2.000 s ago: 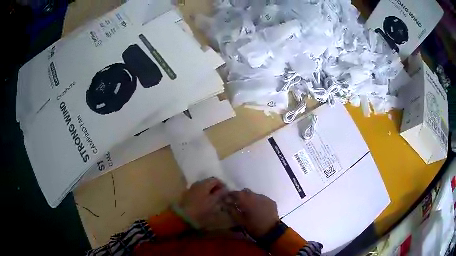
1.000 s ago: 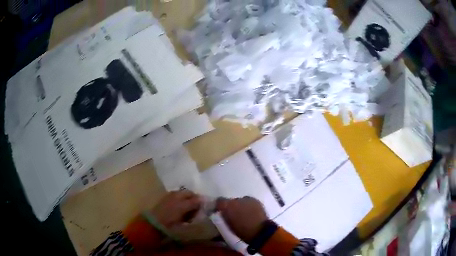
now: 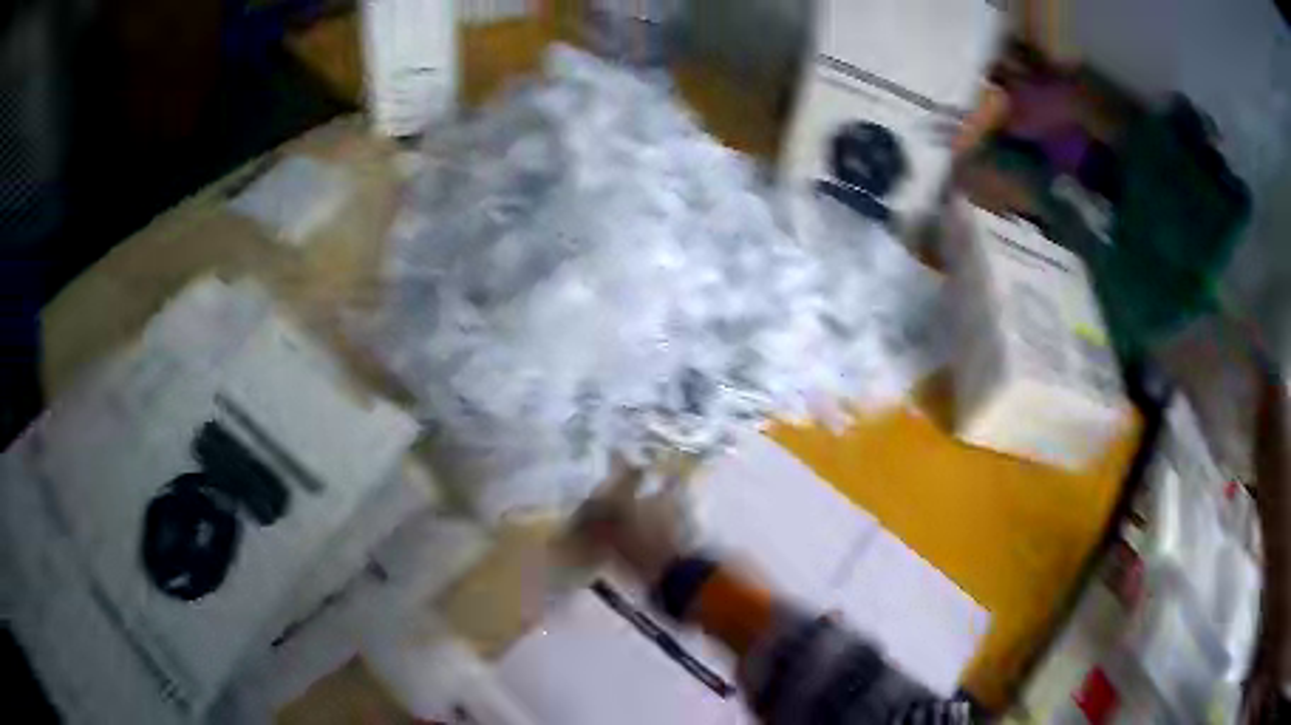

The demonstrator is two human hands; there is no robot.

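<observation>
The frame is blurred. My right hand [image 3: 630, 524] is over the flat white carton [image 3: 581, 659], at the near edge of the big white heap of bagged cables [image 3: 609, 269]. Its fingers are smeared by motion, so I cannot tell whether it holds anything. Greyish loose cables [image 3: 694, 404] show faintly at the heap's near edge, just beyond the hand. My left hand is not in view. A whitish strip, perhaps the small plastic bags [image 3: 439, 673], lies at the bottom, left of the flat carton.
A stack of flat colour boxes [image 3: 312, 383] with a black fan picture is at the left. An erected box [image 3: 1041, 354] stands on the yellow surface [image 3: 906, 482], another box [image 3: 899, 106] behind it. A white box [image 3: 411, 64] stands at the far left. A green-clothed person [image 3: 1175, 213] is far right.
The view has swung up, showing more of the far side. My hands were together over the flat carton; my right hand has moved forward to the heap and my left has left the picture.
</observation>
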